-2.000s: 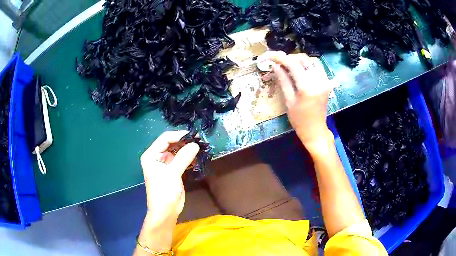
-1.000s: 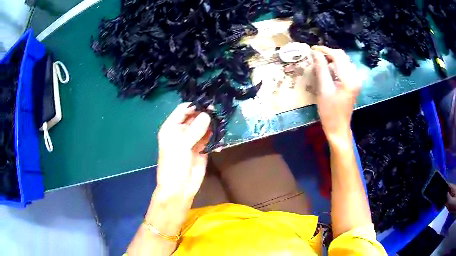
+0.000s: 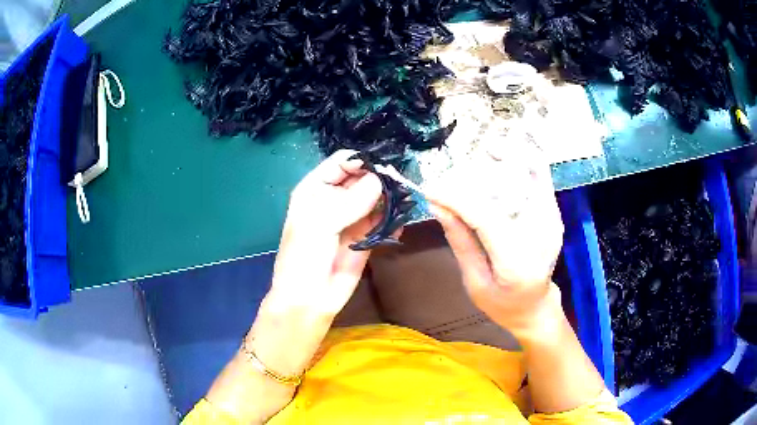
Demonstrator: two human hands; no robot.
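Note:
My left hand (image 3: pixel 332 224) holds a black ribbed piece (image 3: pixel 388 212) with curved pointed ends, just over the table's near edge. My right hand (image 3: pixel 502 241) holds a thin pale rod (image 3: pixel 402 178) between thumb and finger; its tip meets or nearly meets the top of the black piece. A round white dish (image 3: pixel 510 77) stands on the stained tan board (image 3: pixel 573 124). A heap of loose black pointed pieces (image 3: pixel 307 62) lies left of the board. Another black heap (image 3: pixel 622 50) lies to its right.
A blue bin (image 3: pixel 50 166) of black pieces is beyond the table's left end, beside a black and cream strapped item (image 3: pixel 90 124). Another filled blue bin (image 3: pixel 656 274) is below the edge at right. A small yellow-and-black tool (image 3: pixel 740 120) lies far right on the green table (image 3: pixel 183 207).
My right hand has come from the dish back to my left hand, bringing the pale rod to the black piece. My left hand still holds the piece. The view has shifted somewhat.

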